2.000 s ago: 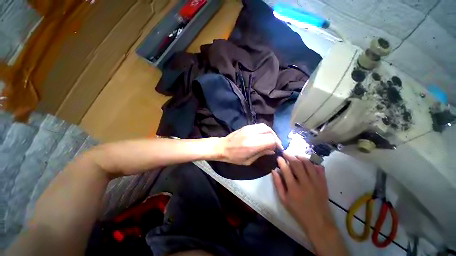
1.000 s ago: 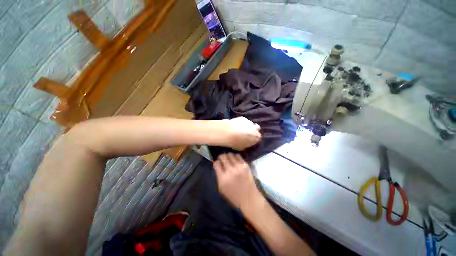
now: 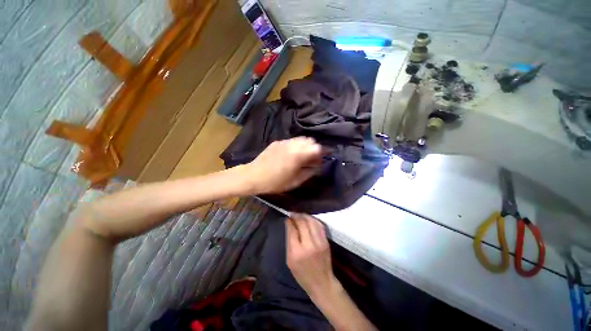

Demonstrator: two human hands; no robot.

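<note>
The dark brown garment point(image 3: 324, 110) lies crumpled on the table left of the sewing machine point(image 3: 479, 123), its right edge close to the lit needle area. My left hand point(image 3: 285, 165) is curled over the lower left part of the cloth; its fingertips are hidden, so its hold is unclear. My right hand point(image 3: 309, 249) is at the table's front edge, just below the garment, with fingers bent; whether it holds cloth cannot be seen.
Shears with yellow and red handles point(image 3: 512, 226) lie right of the needle. Blue snips point(image 3: 575, 294) are at the right edge. A grey tray point(image 3: 236, 106) with red items and a lit phone point(image 3: 261, 24) stand at the back left. Taped cardboard point(image 3: 188, 84) is at the left.
The cloth came away from the needle area to the left, then spread back towards it. Both hands moved left from the needle; since the middle frame they have drawn apart.
</note>
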